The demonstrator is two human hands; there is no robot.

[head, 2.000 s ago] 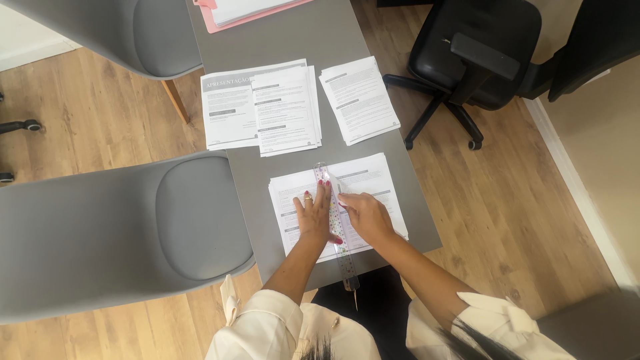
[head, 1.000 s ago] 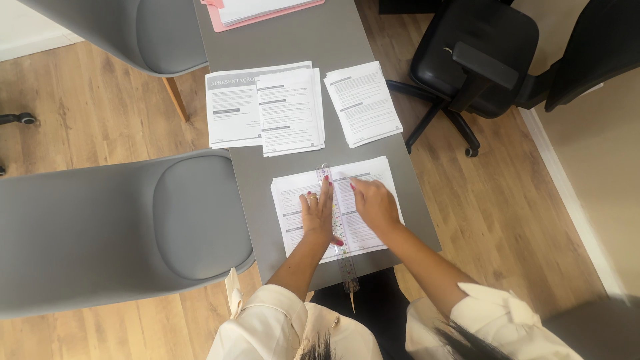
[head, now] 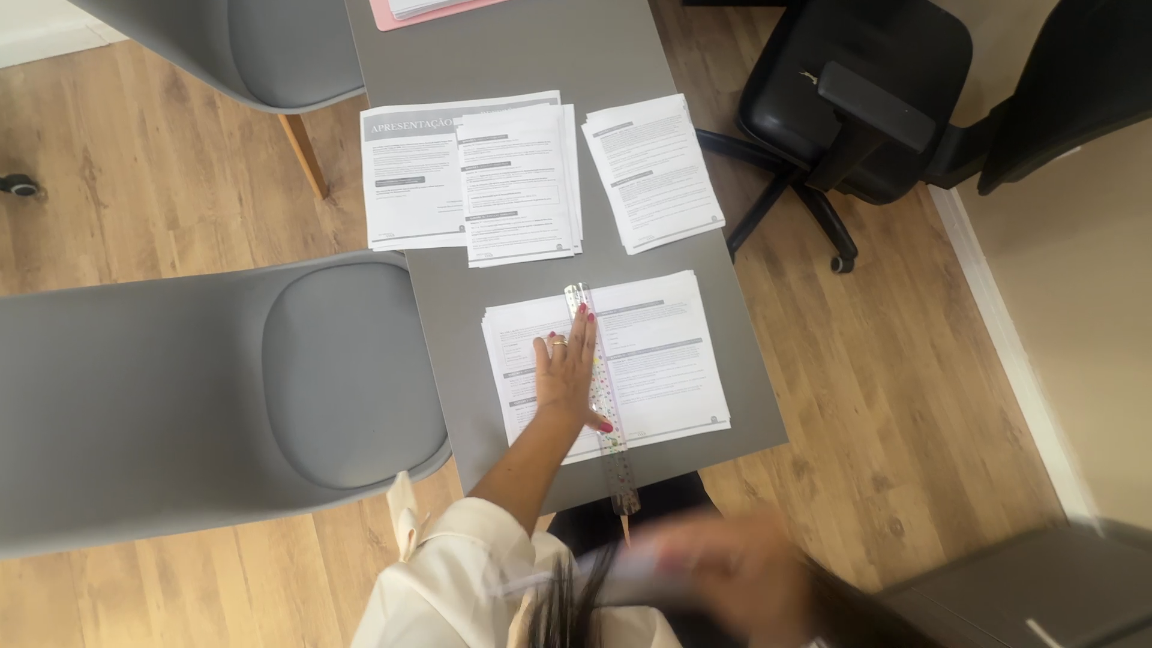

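My left hand [head: 565, 376] lies spread on a clear patterned plastic ruler [head: 601, 387], pressing it down on a stack of printed sheets [head: 661, 360] near the table's close end. The ruler runs along the middle of the top sheet and sticks out past the table edge. Blurred by motion, my right hand [head: 742, 571] is up off the table at the bottom of the view; a pale, thin thing shows at its fingers, too blurred to name. Farther up lie two more groups of printed sheets, one on the left [head: 513, 193] and one on the right [head: 655, 175].
The narrow grey table [head: 432, 54] carries a pink folder or tray [head: 387, 16] with papers at its far end. Grey chairs [head: 351, 369] stand along its left side. A black office chair [head: 855, 99] is at the right, near the wall.
My right hand has left the sheet beside the ruler and moved down toward my body. My left hand stays on the ruler.
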